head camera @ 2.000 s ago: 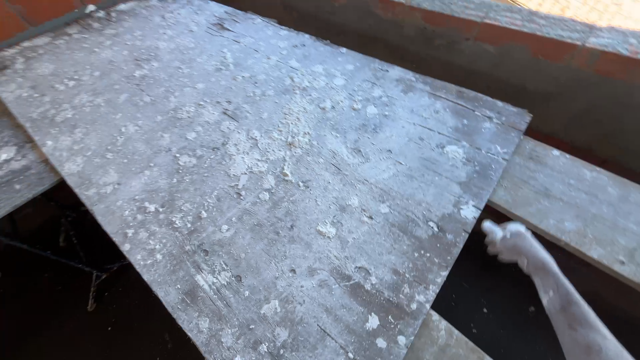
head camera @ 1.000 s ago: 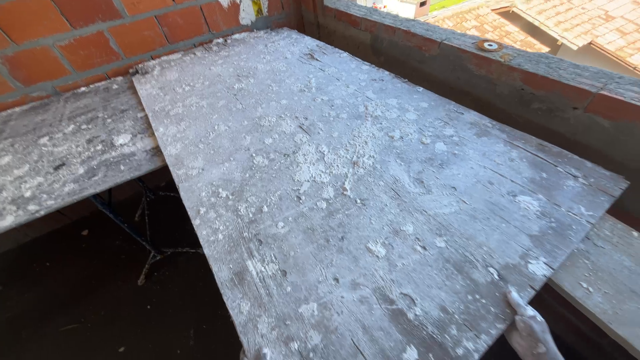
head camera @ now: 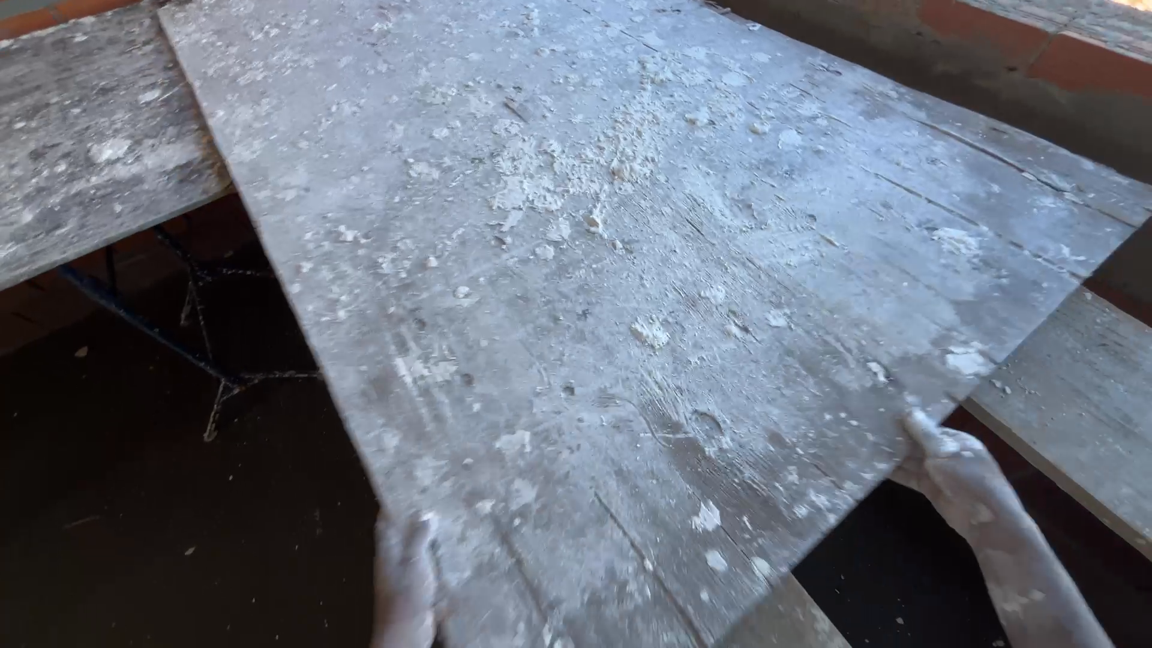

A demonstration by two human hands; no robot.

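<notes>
A large plywood sheet (head camera: 576, 297), spattered with dried plaster or mortar, fills the middle of the head view. My right hand (head camera: 945, 459), coated in whitish dust, grips its near right edge with the thumb on top and the fingers underneath, mostly hidden. At the sheet's left edge, low in the view, my left hand (head camera: 407, 576) holds on with part of the hand over the edge; it is blurred and its fingers are largely out of sight. Loose crumbs lie about the sheet's centre.
Another spattered board (head camera: 99, 144) lies at the left, above a dark metal support frame (head camera: 153, 324). A plank (head camera: 1071, 405) runs along the right, beside a low brick and mortar wall (head camera: 999, 54). Part of a further board (head camera: 783, 621) shows below the sheet, over a dark floor (head camera: 180, 522).
My right hand, off the sheet two seconds ago, now grips its edge. My left hand has come into view at the left edge. The view has shifted.
</notes>
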